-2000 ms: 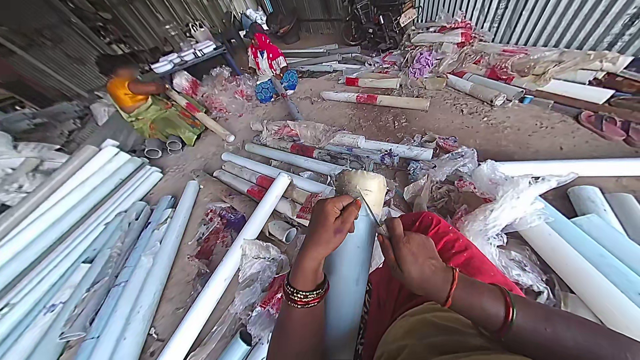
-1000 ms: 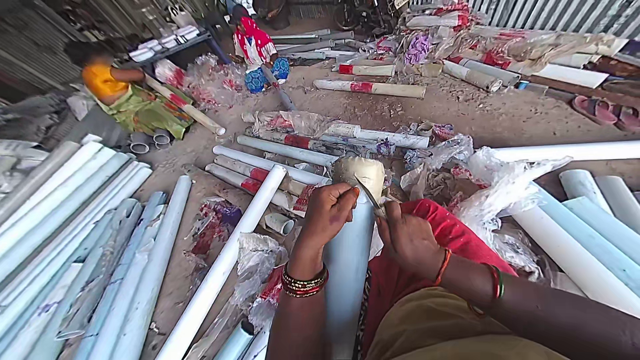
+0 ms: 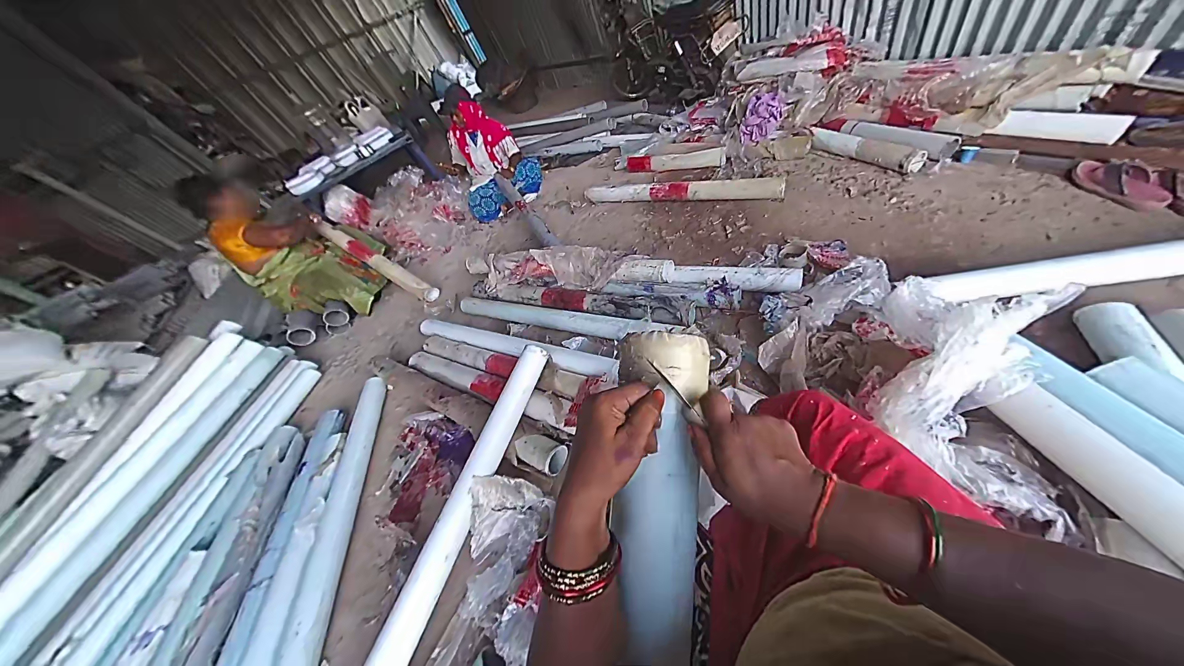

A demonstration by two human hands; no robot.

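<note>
A pale blue pipe [image 3: 655,536] lies along my lap, its far end wrapped in a cream-coloured covering [image 3: 680,356]. My right hand [image 3: 754,453] grips a knife [image 3: 675,387], whose narrow metal blade points up and left across the lower edge of the covering. At the pipe's left side, my left hand [image 3: 615,439] has its thumb and fingers pinched together near the blade. Whether something thin is between those fingertips cannot be made out. The knife's handle is hidden within my right hand.
Many pale pipes [image 3: 139,462] lie at the left, and more [image 3: 1091,453] at the right. Crumpled clear plastic [image 3: 971,370] lies beside my knee. Two people sit beyond, one with a pipe [image 3: 379,264] with red marking. A long white pipe [image 3: 462,518] slants close to my left arm.
My right hand and the knife blade have shifted slightly against the covering. My left hand stays close to the blade, with its fingers together throughout.
</note>
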